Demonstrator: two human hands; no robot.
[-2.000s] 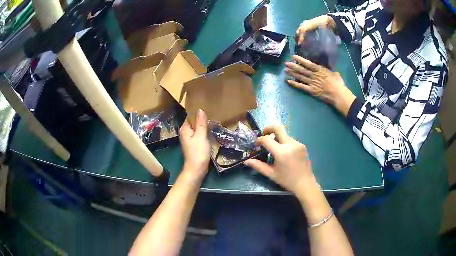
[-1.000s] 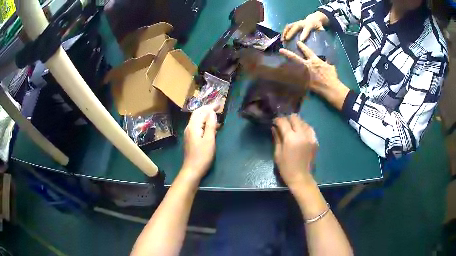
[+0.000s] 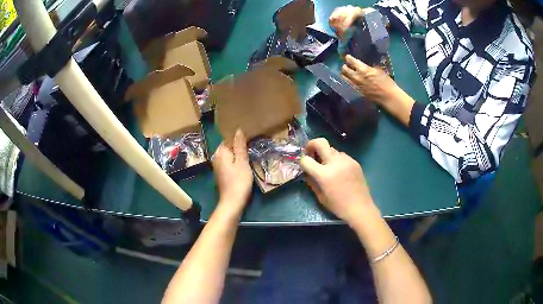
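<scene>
An open mailer box (image 3: 257,107) stands in front of me, its brown lid upright and slightly blurred. A clear bag (image 3: 275,160) with dark contents and a small red spot lies in its tray. My left hand (image 3: 233,169) holds the box's left side, thumb up near the lid. My right hand (image 3: 334,176) is at the tray's right side, its fingertips pinching the edge of the clear bag. The thumb is partly hidden.
More open mailer boxes (image 3: 169,107) stand left, one with a bagged red-and-black item. A black carton (image 3: 340,113) lies right of mine. A co-worker's hands (image 3: 372,80) hold another black carton. A cream pipe (image 3: 119,133) slants across the left. A large dark bin (image 3: 178,21) stands behind.
The box I worked on earlier has moved right and now stands as a black carton near the co-worker. Another open box has come between my hands. The co-worker now holds a black carton.
</scene>
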